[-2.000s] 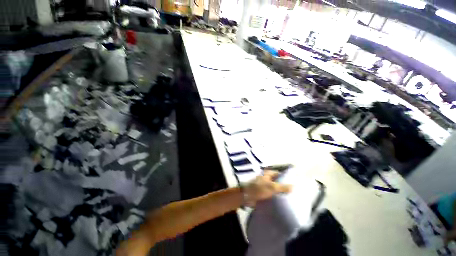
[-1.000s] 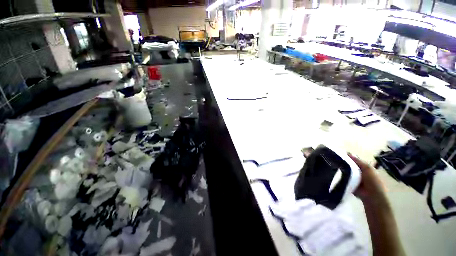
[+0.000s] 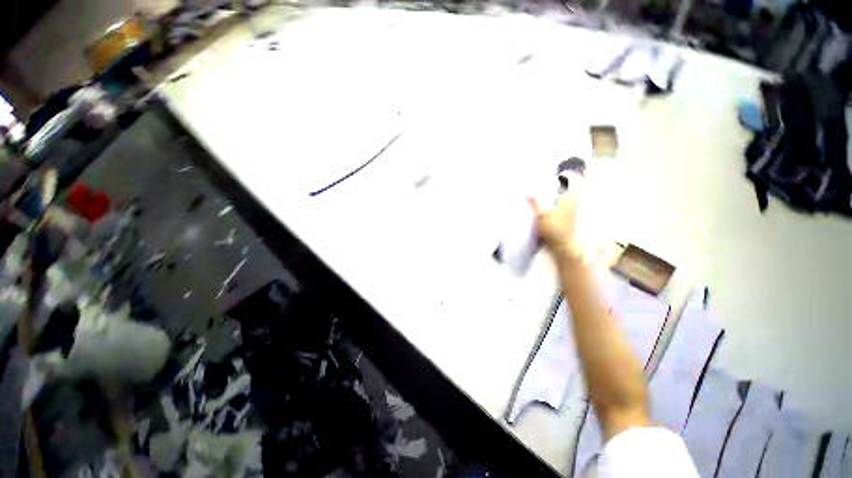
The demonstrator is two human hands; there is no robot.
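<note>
My right hand (image 3: 558,224) reaches far over the table and is closed on a white-topped piece (image 3: 520,245), which is blurred. A dark curled end (image 3: 571,170) shows just beyond the fingers; whether it is the same piece I cannot tell. My left hand is not in view. Long cut panels with white paper on top (image 3: 715,411) and dark edges lie side by side at the lower right, partly behind my forearm. A brown open box (image 3: 645,269) lies at their far end, right of my wrist.
A second brown box (image 3: 604,141) lies farther up the table. A thin dark strip (image 3: 360,172) lies left of my hand. White-topped pieces (image 3: 637,67) lie at the far side, and a dark fabric heap (image 3: 803,154) at the right. Scraps (image 3: 112,345) cover the floor left of the table edge.
The view has turned and tipped down over the table. My right hand has moved from the right to farther out with the piece. My left hand, seen two seconds ago, is gone from view.
</note>
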